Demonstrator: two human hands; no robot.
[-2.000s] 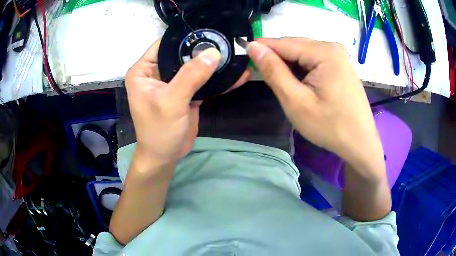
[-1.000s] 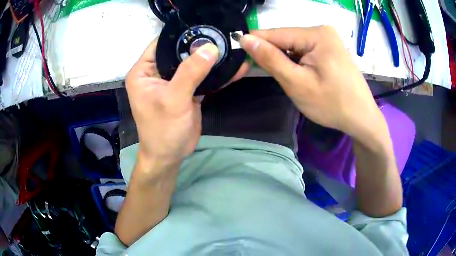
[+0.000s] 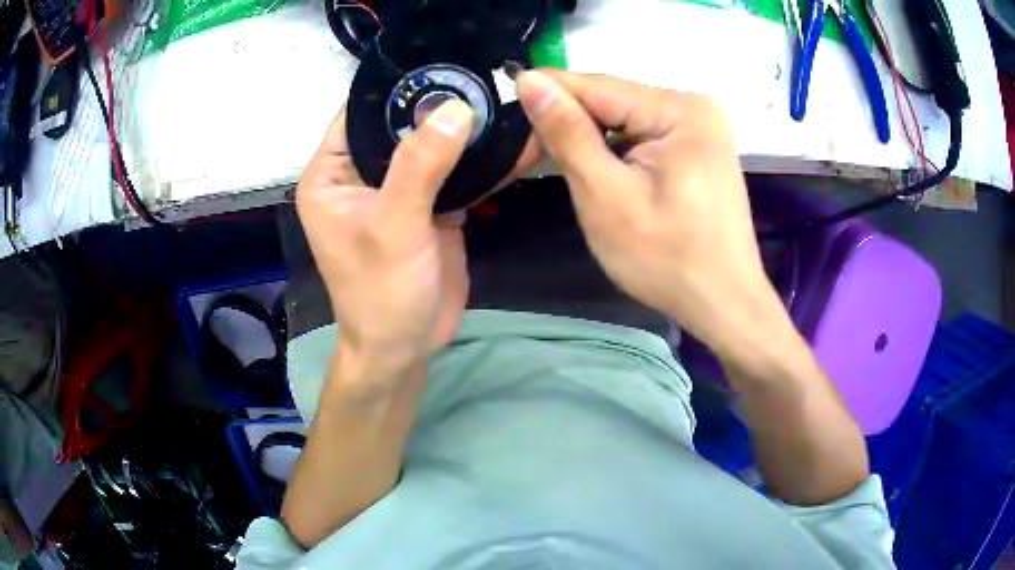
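The speaker driver plate [image 3: 473, 167] is a black disc with a silver ring and round centre, held at the bench's front edge. My left hand [image 3: 384, 212] grips it from the left, thumb on the round centre. My right hand [image 3: 646, 178] pinches a small dark item [image 3: 513, 69] at the white label [image 3: 504, 86] on the disc's right side; what the item is, I cannot tell. A thin wire runs from the disc up to the black earcup housing [image 3: 354, 25] behind it, which is partly hidden by the disc.
Blue-handled cutters [image 3: 809, 61] lie at the back right, with red wires and a black cord [image 3: 949, 150] beside them. Red and black leads [image 3: 106, 123] hang over the bench edge at left. Below are a purple stool [image 3: 879, 328], blue crates [image 3: 957, 445] and headphones in blue trays [image 3: 239, 334].
The disc and both hands have shifted slightly left in the picture. The right fingertips have moved with the small item along the white label. The left grip is unchanged.
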